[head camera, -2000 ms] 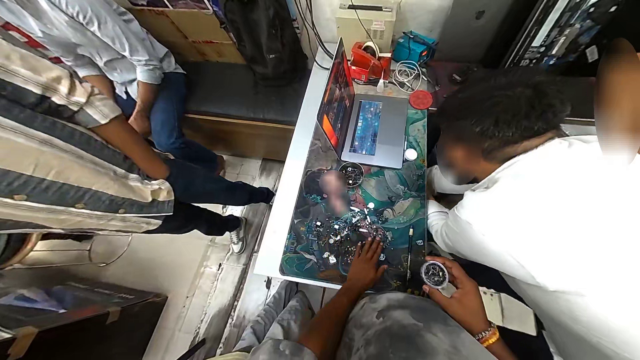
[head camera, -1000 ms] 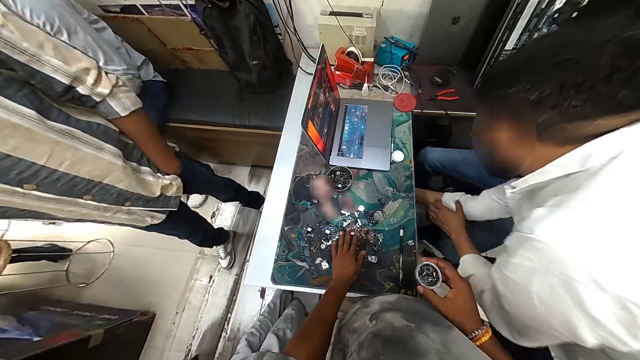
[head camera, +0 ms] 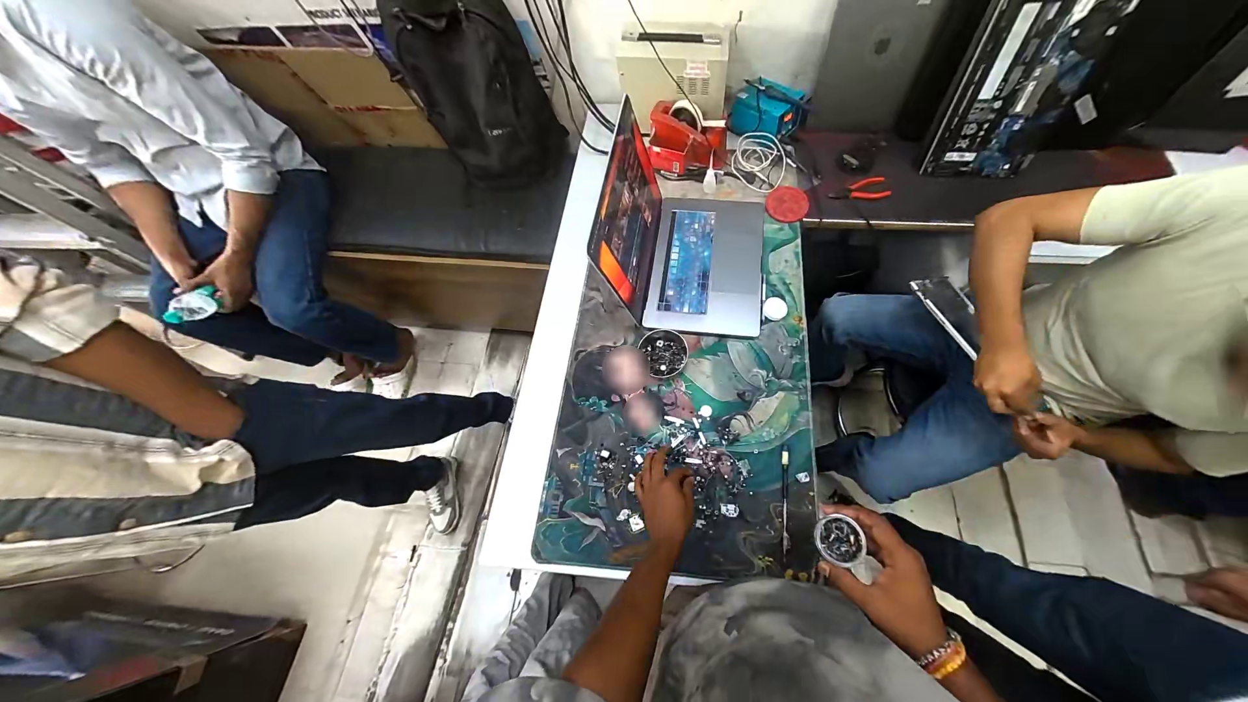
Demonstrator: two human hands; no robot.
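Note:
My left hand (head camera: 667, 495) rests with its fingers spread on a scatter of small parts (head camera: 717, 466), some dark and some silvery, on a printed desk mat (head camera: 760, 390). Whether a part is between its fingertips is too small to tell. At the mat's right front corner my right hand (head camera: 889, 575) holds a small round clear container (head camera: 840, 540) with small dark parts inside. A thin black tool with a pale tip (head camera: 785, 502) lies on the mat between my hands. Beyond the scatter stands a round tin (head camera: 663, 353) filled with small dark parts.
An open laptop (head camera: 736, 263) stands at the back of the mat, near a round red lid (head camera: 787, 204), a red tape dispenser (head camera: 680, 141) and a coiled white cable (head camera: 759, 161). Red-handled pliers (head camera: 863, 189) lie on the shelf. People are on both sides of the table.
The person in white at my right has gone out of view, and a person in a pale green shirt shows there. My left hand stays over the small parts; my right keeps the round container.

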